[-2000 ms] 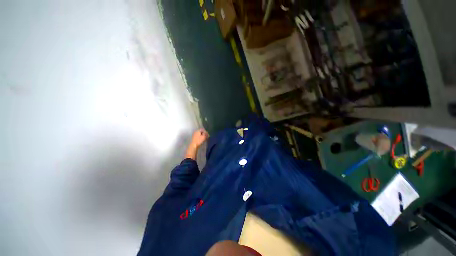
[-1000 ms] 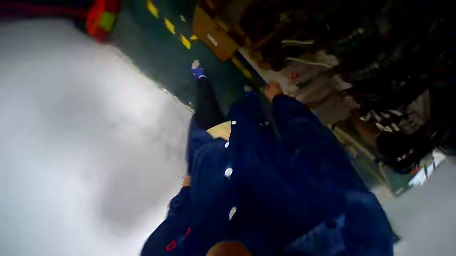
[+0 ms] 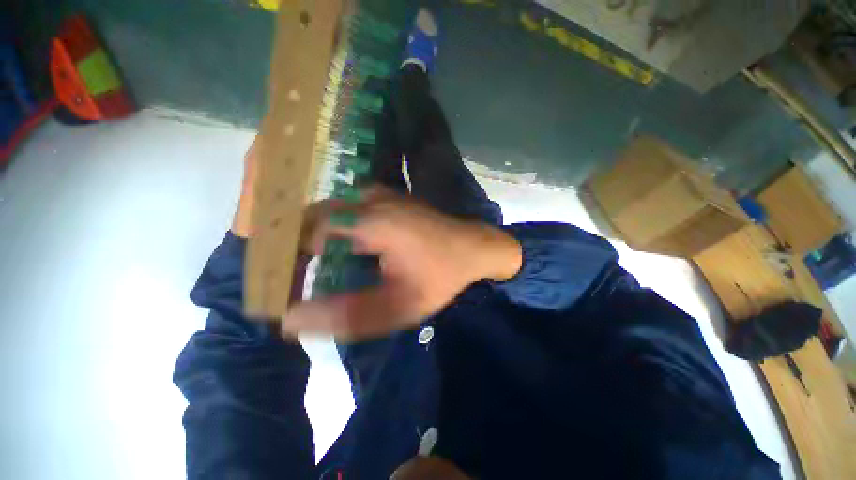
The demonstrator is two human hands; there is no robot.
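A long tan strip (image 3: 288,159) with small holes stands lengthwise in front of my chest. A row of green ribbed pieces (image 3: 366,112) and a pale, finely toothed edge run along its right side; blur hides whether they are boards. My left hand (image 3: 248,187) is mostly hidden behind the strip's left edge and holds it there. My right hand (image 3: 404,267) is blurred and closes around the strip's near end and the green pieces, its thumb by the bottom end. The fingertips are partly hidden.
A closed brown box (image 3: 662,197) and a dark item (image 3: 774,330) are on a wooden surface (image 3: 817,398) at right. An orange and yellow-green object (image 3: 89,70) is upper left. My foot (image 3: 422,42) shows on the green floor. A pale surface (image 3: 94,281) fills the left.
The view has turned away from the machine and bench to a box and wooden surface. Both hands have come together in front of me, now with the tan strip and green pieces in them.
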